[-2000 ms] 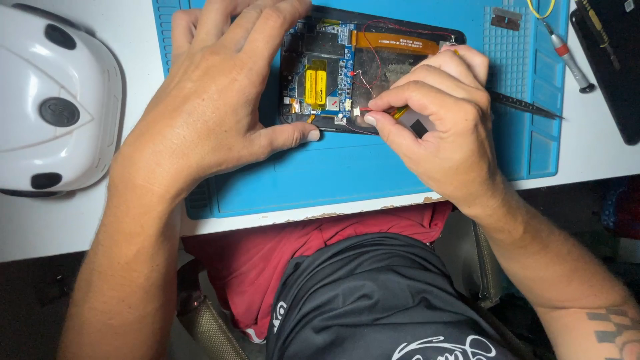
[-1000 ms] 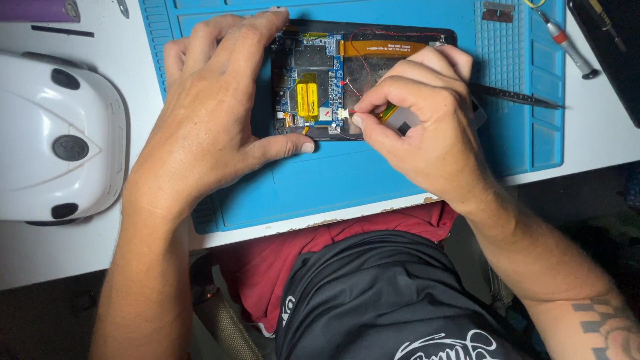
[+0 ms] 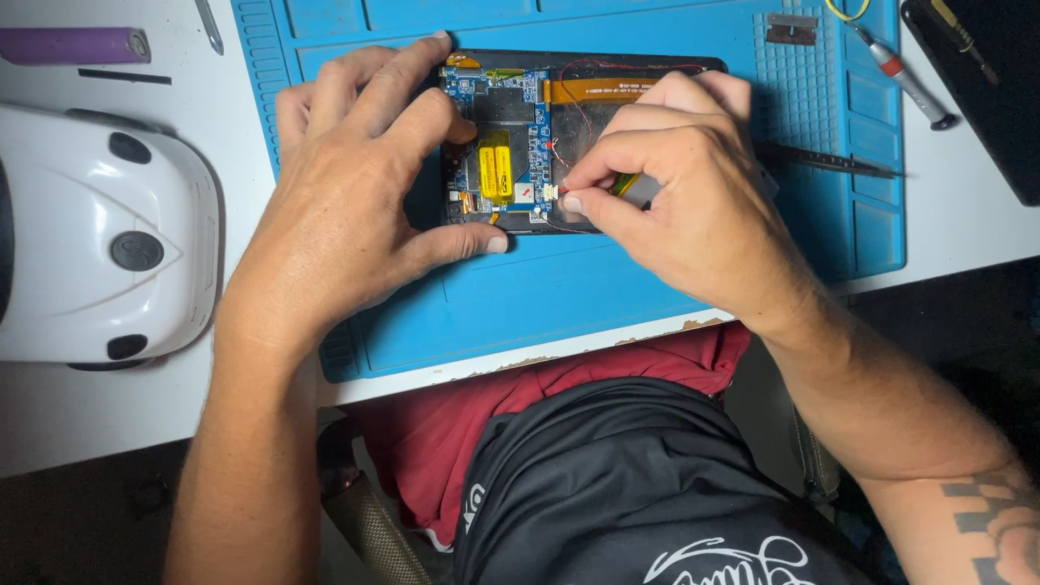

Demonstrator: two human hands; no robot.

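Observation:
An opened tablet (image 3: 578, 122) lies on a blue silicone work mat (image 3: 487, 301). Its blue circuit board (image 3: 539, 146) shows at the left part, with yellow tape (image 3: 496, 172) on it and an orange flat ribbon cable (image 3: 597, 90) running right. My left hand (image 3: 357, 175) braces the tablet's left side, thumb at the near edge, fingers at the far left. My right hand (image 3: 674, 171) pinches thin wires at a small white connector (image 3: 550, 192) on the board's right edge; whether the plug is fully seated I cannot tell. Thin red wires (image 3: 581, 106) cross the tablet.
Black tweezers (image 3: 829, 160) lie right of my right hand. Beyond are a razor blade (image 3: 791, 29), a screwdriver (image 3: 906, 77) and a black device (image 3: 983, 89). At the left are a white toy car body (image 3: 97, 244) and a purple cylindrical battery cell (image 3: 77, 45).
My right fingertips, earlier a little off the board's edge, have moved in to the white connector. My left hand stays on the tablet's left side.

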